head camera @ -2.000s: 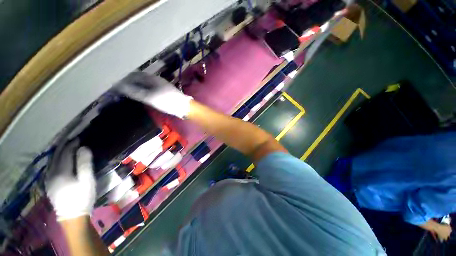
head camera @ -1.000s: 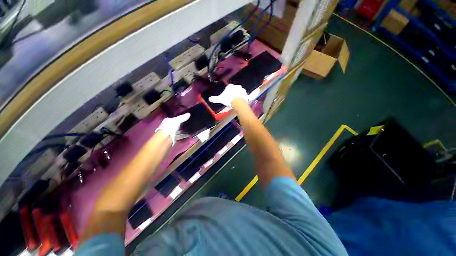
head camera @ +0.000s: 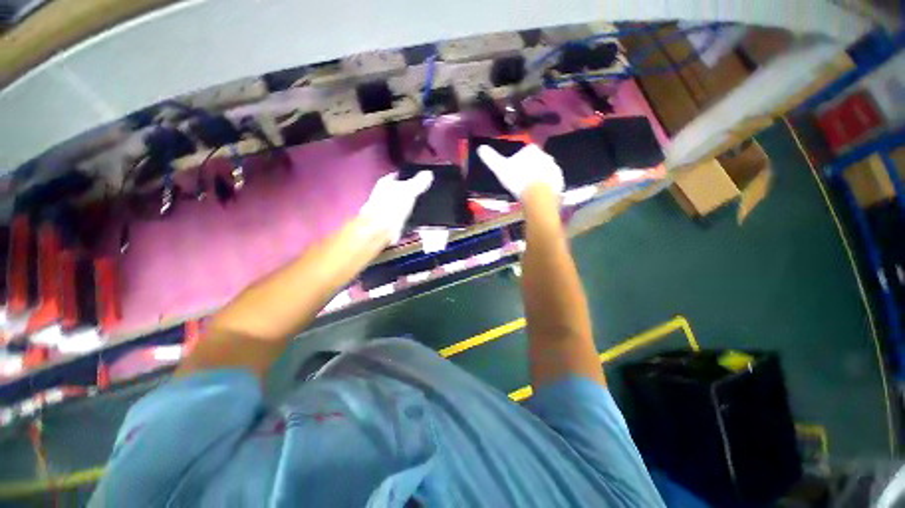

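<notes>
Flat black units lie in a row at the right end of the pink-matted shelf [head camera: 288, 189]. My left hand [head camera: 395, 202], in a white glove, is at the left edge of one black unit [head camera: 438, 194], thumb on its top. My right hand [head camera: 526, 173], also in a white glove, is on another black unit [head camera: 484, 181] with red edges, thumb on top; its fingers are partly hidden. More black units [head camera: 581, 159] lie to the right, with red and white showing along their front edges.
Off-white power strips [head camera: 342, 103] with black adapters and blue cables run along the shelf's rear. Red-edged units [head camera: 74, 283] stand at the far left. An open carton [head camera: 710, 187] is beyond the shelf's right end. A black bin [head camera: 710, 422] stands on the green floor.
The view has turned, so the shelf lies more level and more of its left part shows. My hands remain at the black units, the left one now at the unit's left edge.
</notes>
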